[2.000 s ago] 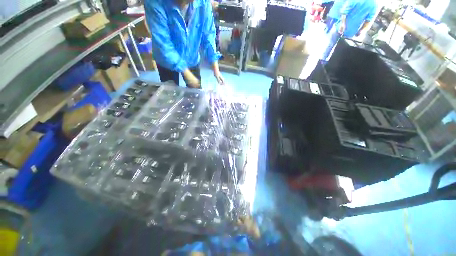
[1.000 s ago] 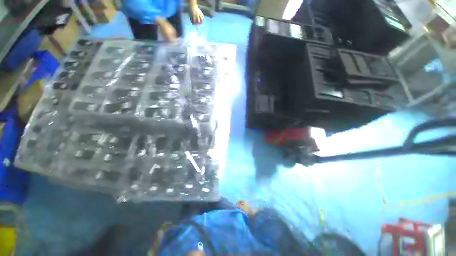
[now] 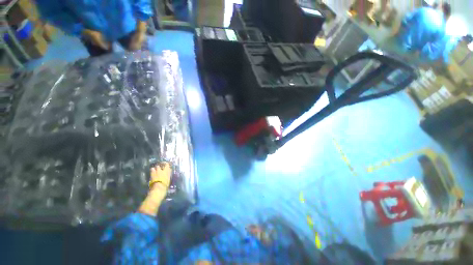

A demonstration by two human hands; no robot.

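A wide stack of clear-grey plastic trays with small dark units in pockets (image 3: 52,171) fills the left side, wrapped in shiny wrinkled stretch film (image 3: 174,108). My left hand (image 3: 160,175) reaches over the stack's near right part, its fingers at the film; a yellow band shows at the wrist. Whether the fingers grip the film is unclear. My right hand (image 3: 256,233) is small and blurred at the bottom, low in front of my body, away from the stack; its fingers cannot be made out.
A co-worker in blue (image 3: 98,18) stands at the stack's far side, hands near its edge. Black crates (image 3: 228,77) and a pallet truck handle (image 3: 332,106) are right of the stack. A red stool (image 3: 384,202) stands lower right, near cartons (image 3: 438,235). Another person (image 3: 422,31) is upper right.
The view has turned right, so stack, crates and truck handle sit further left. My left hand has come out over the stack onto the film. The co-worker's hands are now both near the far edge.
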